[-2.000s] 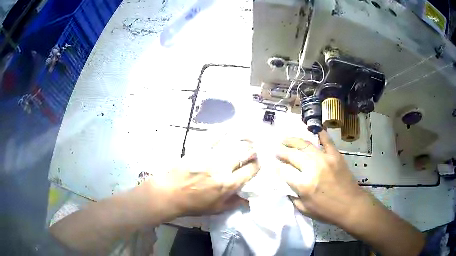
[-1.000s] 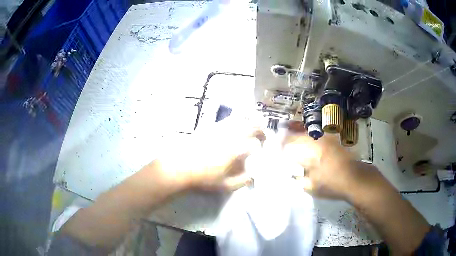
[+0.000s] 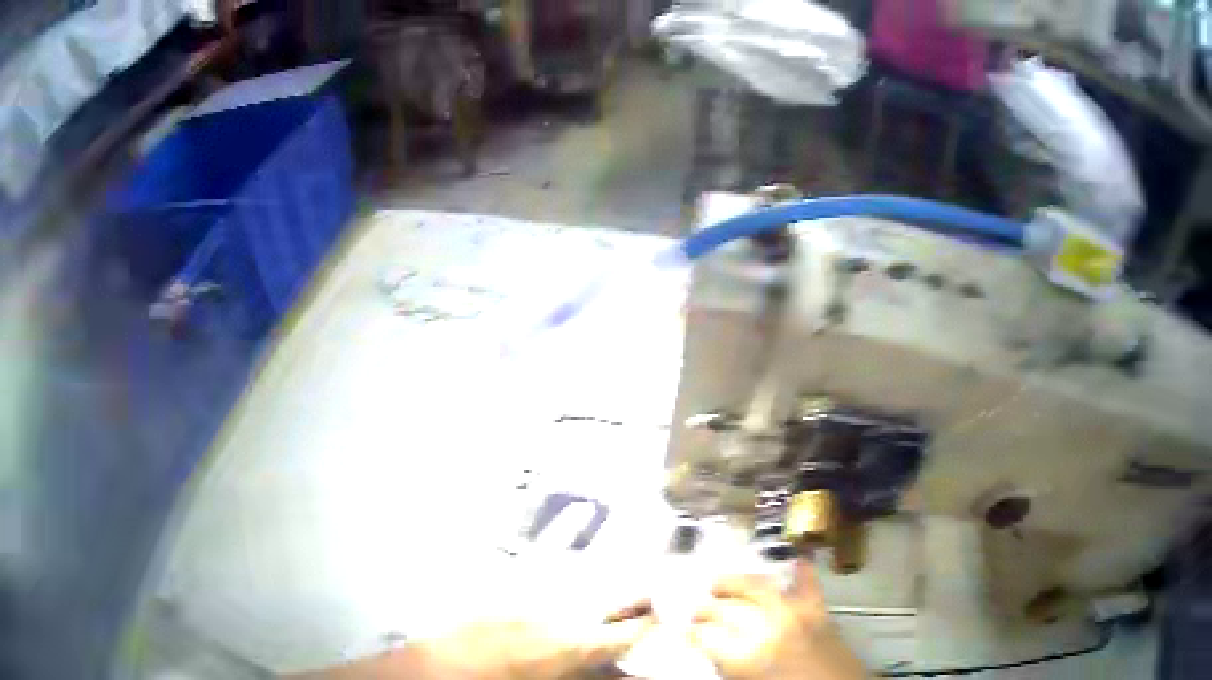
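Observation:
A white fabric piece (image 3: 671,651), overexposed, lies below the presser area of the sewing machine (image 3: 851,345) at the bottom of the view. My left hand (image 3: 532,648) is at its left side, blurred and cut off by the lower edge, fingertips at the cloth. My right hand (image 3: 771,624) holds the cloth from the right, close under the brass tension knobs (image 3: 808,515). The presser foot and needle are too blurred to make out. A shiny dark-grey plate (image 3: 568,519) shows in the table left of the head.
The pale lamp (image 3: 585,303) on a blue tube (image 3: 864,206) arches over the table and machine. Blue crates (image 3: 273,199) stand at the left on the floor. White fabric heaps (image 3: 771,47) and a person in pink (image 3: 928,43) are at the back.
The view has tilted up, so the machine, table and hands sit lower and the workshop behind shows. Both hands stay at the cloth below the needle area.

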